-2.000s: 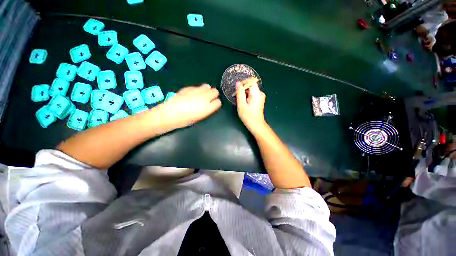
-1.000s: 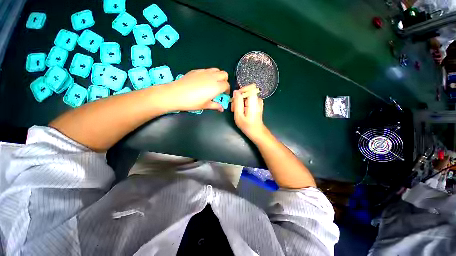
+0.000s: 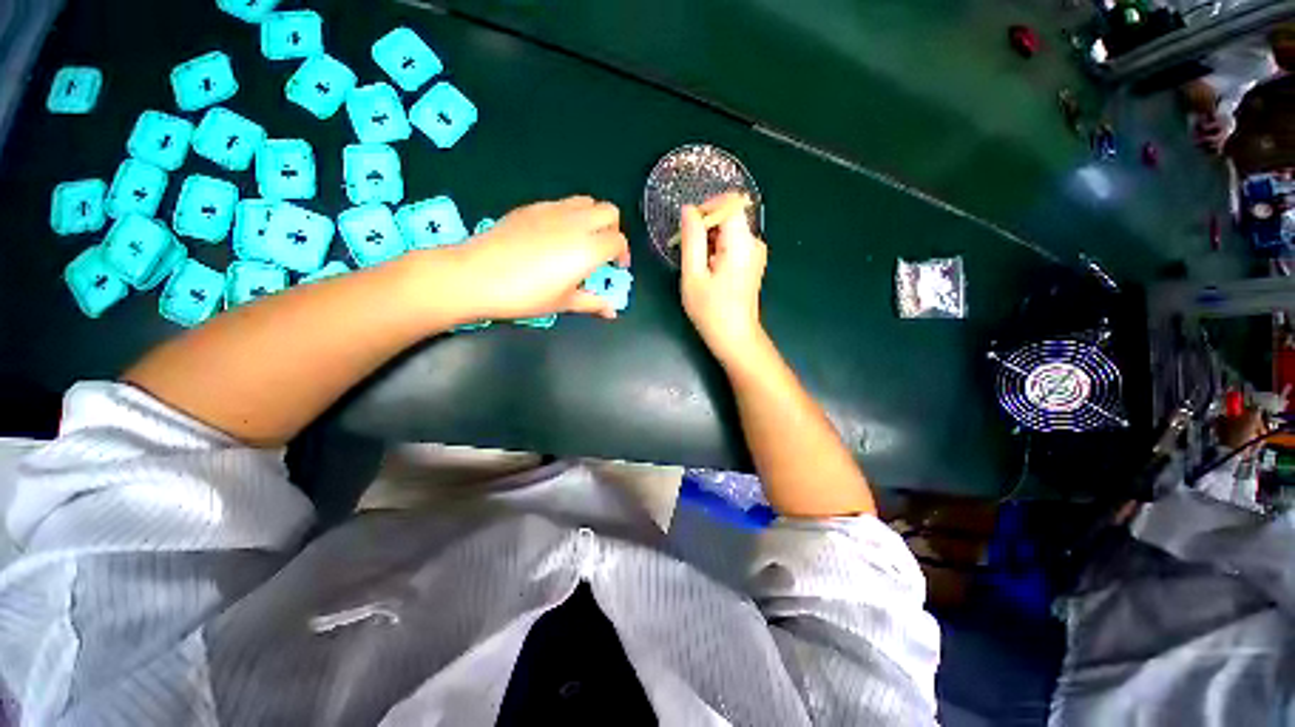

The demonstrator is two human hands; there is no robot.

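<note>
My left hand (image 3: 547, 259) holds a turquoise plastic housing (image 3: 609, 287) by its edge, just left of the round dish. The round dish (image 3: 696, 173) is full of tiny grey metal parts. My right hand (image 3: 726, 263) is over the dish's lower right part, with fingertips pinched around a thin pale stick tool (image 3: 741, 208). The tool's tip and any part on it are too small to tell. Many loose turquoise housings (image 3: 206, 208) lie at left, some overlapping, and a few show partly under my left forearm.
A small zip bag of parts (image 3: 930, 288) lies right of the dish. A black cooling fan (image 3: 1057, 384) stands at the right bench edge. Small red parts (image 3: 1023, 40) lie on the far green surface. Another person's pale sleeve (image 3: 1207, 611) is at lower right.
My left hand came to hold a housing near the dish. My right hand moved from the dish to beside that housing, then back over the dish. The camera view shifted a little.
</note>
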